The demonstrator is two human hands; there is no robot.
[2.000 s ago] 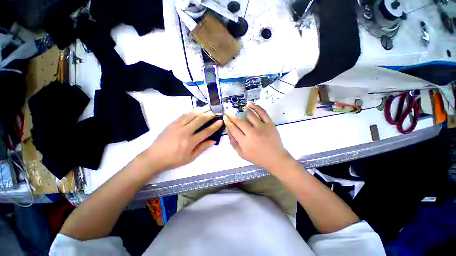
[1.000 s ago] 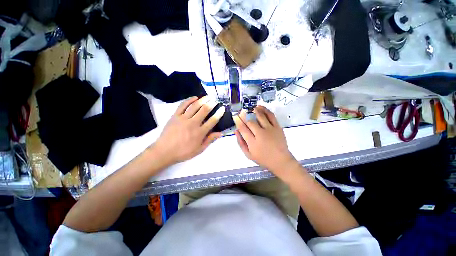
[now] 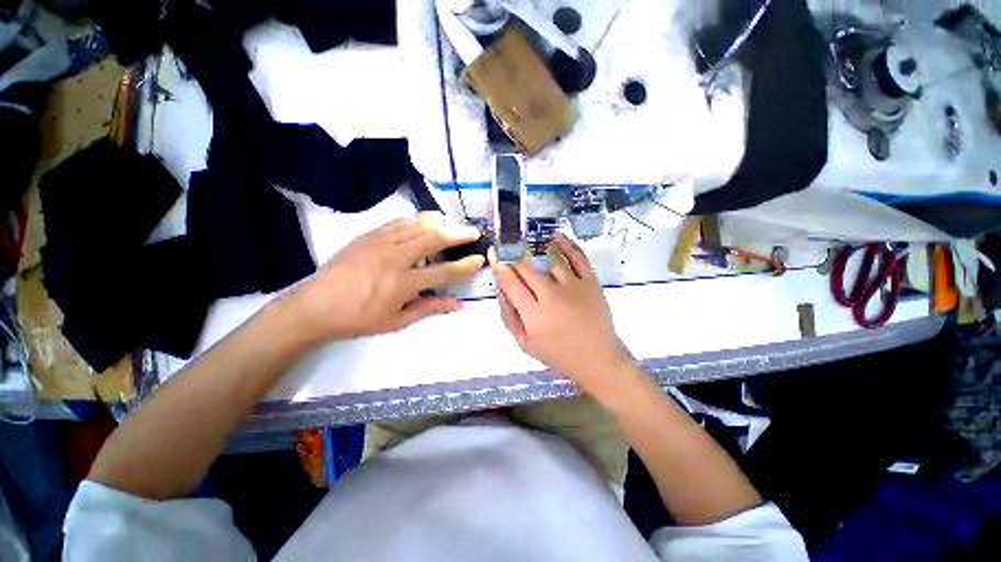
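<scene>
A small black fabric piece (image 3: 470,251) lies beside the needle area (image 3: 509,209) of the white sewing machine (image 3: 648,137), mostly hidden under fingers. My left hand (image 3: 379,280) lies palm down on it from the left, fingers slightly spread, fingertips near the needle. My right hand (image 3: 565,313) is just right of the needle area, its index fingertip beside the foot and other fingers bent. Whether it holds any fabric is hidden. A chain of black pieces (image 3: 346,170) runs from behind the needle to the left.
Black pieces (image 3: 104,242) lie on brown cardboard (image 3: 71,340) at left. A black strip (image 3: 785,110) drapes over the machine. Small tools (image 3: 746,259), red-handled scissors (image 3: 867,288) and an orange-handled tool (image 3: 943,280) lie at right. The table's front edge (image 3: 461,397) is near my body.
The black piece at the needle shows less beneath my left fingers than before. My left hand has flattened and shifted slightly left. My right hand stays beside the needle. The camera view has shifted slightly.
</scene>
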